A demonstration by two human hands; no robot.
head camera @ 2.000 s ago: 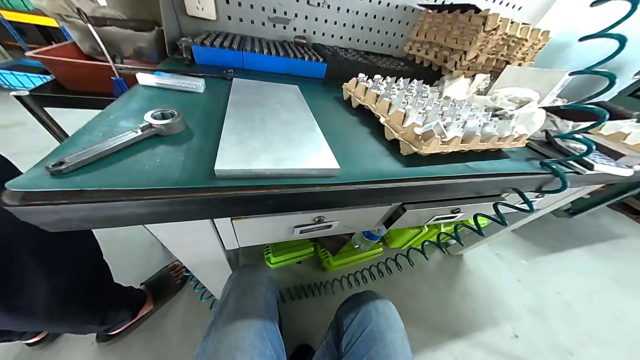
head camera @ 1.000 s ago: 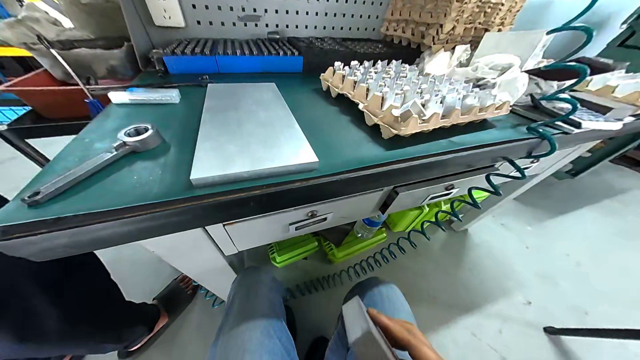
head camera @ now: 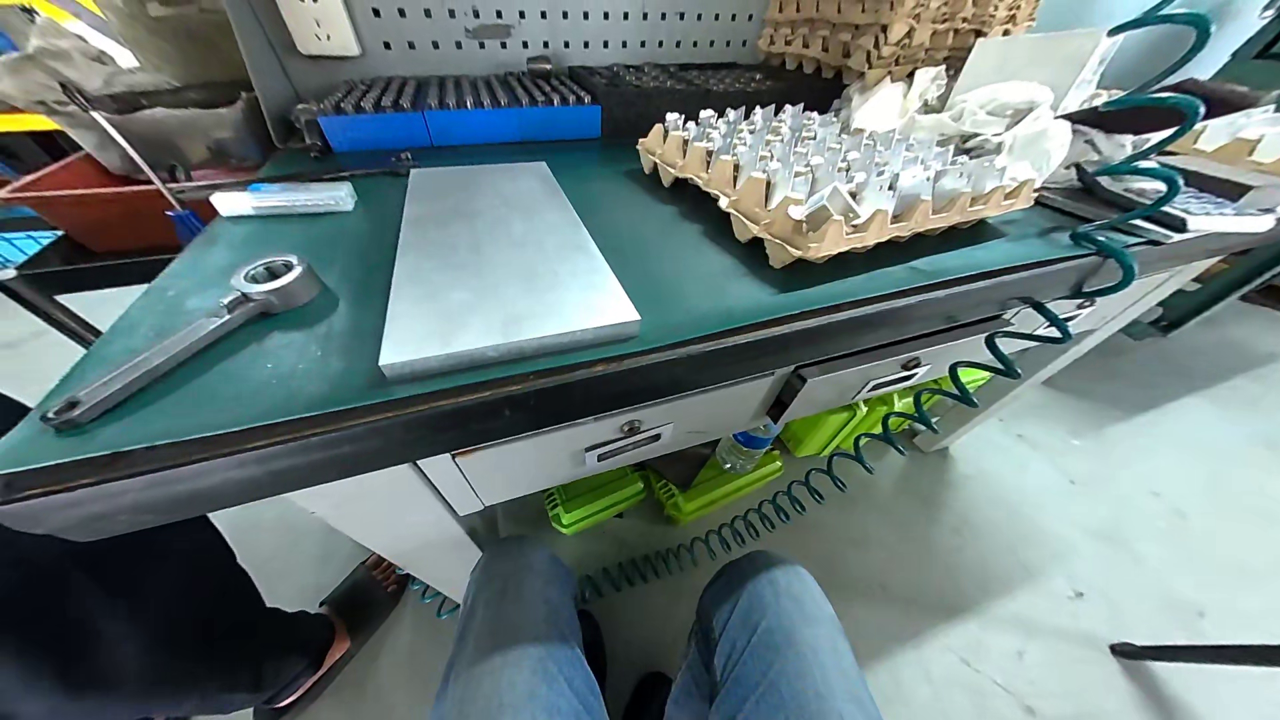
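Neither of my hands is in view. A flat grey metal plate (head camera: 505, 265) lies on the green bench mat (head camera: 690, 290) near the front edge. Left of it rests a metal ring-ended wrench (head camera: 180, 345), its ring toward the back. A clear plastic packet (head camera: 285, 199) lies behind the wrench. To the plate's right, a cardboard egg-type tray (head camera: 800, 235) holds many small metal parts (head camera: 830, 165). Blue holders (head camera: 465, 127) with rows of dark pieces stand along the back.
A green coiled hose (head camera: 1110, 235) hangs over the right side and runs below the bench. Stacked cardboard trays (head camera: 890, 35) stand at the back. Drawers (head camera: 620, 440), green cases (head camera: 715, 490) and a plastic bottle (head camera: 745, 450) are below. Another person's sandalled foot (head camera: 335, 640) is at left.
One second ago a hand with a flat grey piece showed over my lap at the lower right; both are now out of view.
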